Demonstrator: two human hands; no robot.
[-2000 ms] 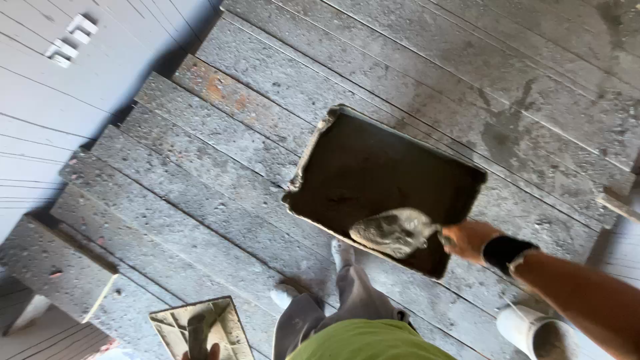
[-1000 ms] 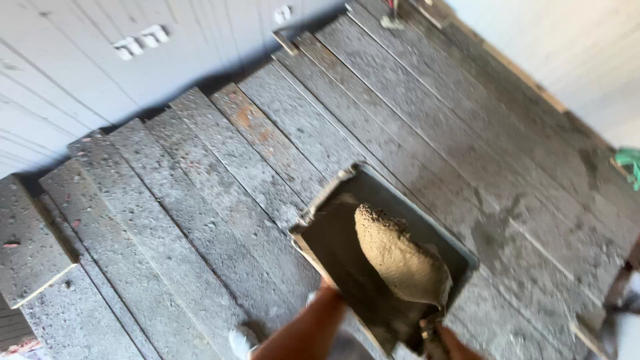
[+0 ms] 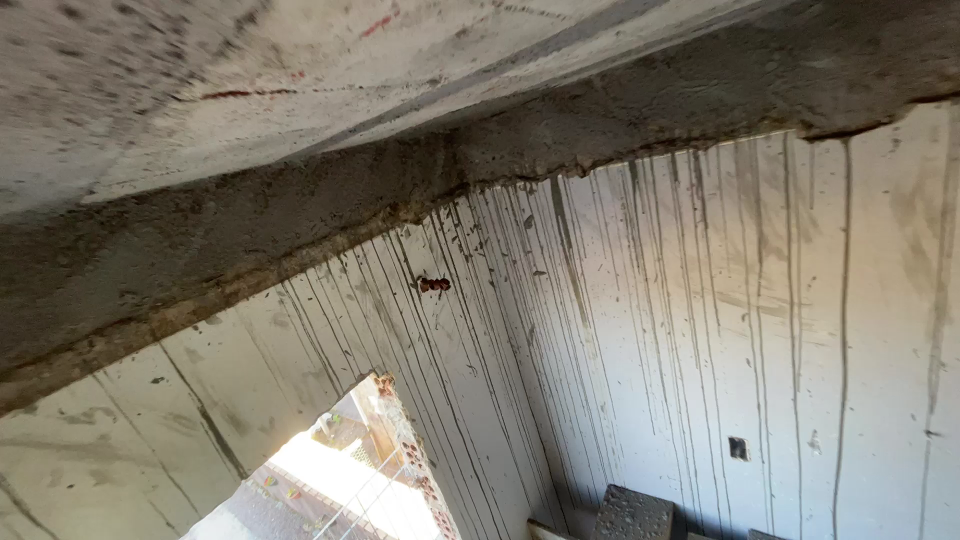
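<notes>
Neither of my hands shows in the head view, and no tool is in sight. A rough band of grey mortar [image 3: 450, 161] runs slantwise along the top of the walls, below the ceiling [image 3: 285, 82]. Its lower edge is ragged and brownish. Dark drips run down the pale wall on the right [image 3: 675, 300] and the wall on the left [image 3: 300, 322]. A small reddish broken patch [image 3: 434, 284] sits in the left wall near the corner.
An unfinished window opening [image 3: 352, 472] with a rough brick edge and thin bars lets in bright light at the lower left. A small square electrical box hole [image 3: 739, 448] is in the right wall. Speckled boards [image 3: 634, 514] show at the bottom.
The view has swung up from the plank platform to the ceiling and upper walls. The mortar tray, the loaded trowel and both hands, seen a second ago, are out of view.
</notes>
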